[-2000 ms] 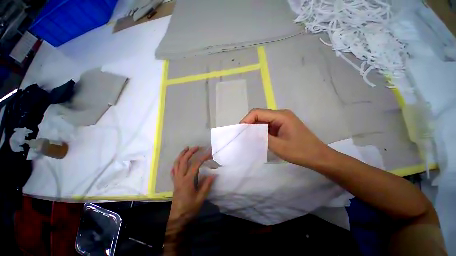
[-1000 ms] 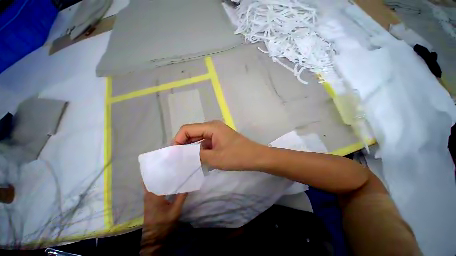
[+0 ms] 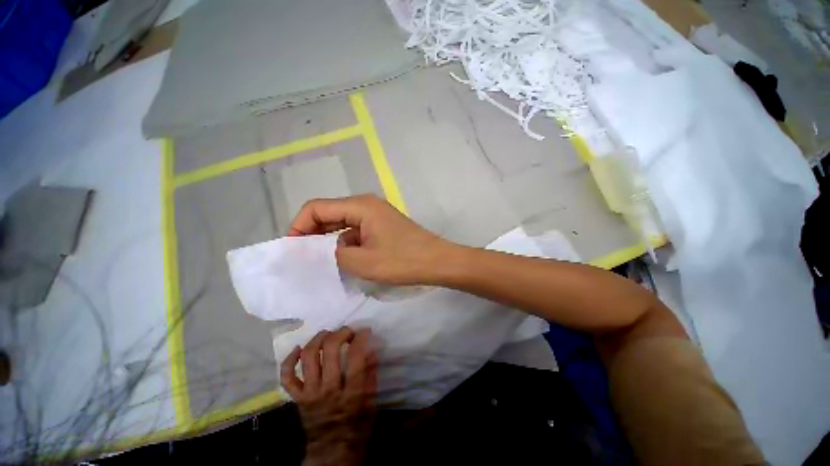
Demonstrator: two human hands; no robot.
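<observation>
A white cut panel (image 3: 409, 350) lies over the front of the grey layout board (image 3: 227, 241) and hangs over its near edge. My right hand (image 3: 369, 241) pinches the panel's square strap end (image 3: 287, 273), which is raised and points left. My left hand (image 3: 332, 373) rests on the panel below the strap end, palm down, fingers spread a little; whether it grips the cloth I cannot tell. A pale upright rectangle (image 3: 314, 179) lies on the board just beyond my right hand.
Yellow tape (image 3: 170, 291) frames the board. Grey stacked panels (image 3: 282, 59) lie beyond it. A white strip pile (image 3: 510, 50) is at the upper right, a squeeze bottle (image 3: 622, 187) by the right corner. White panel stack (image 3: 728, 209) at right; small grey pieces (image 3: 41, 238) and blue bin (image 3: 32, 45) at left.
The view has shifted to the right. The strap end has turned toward the left in my right hand. My left hand, behind the strap end a second ago, now lies on the panel below it.
</observation>
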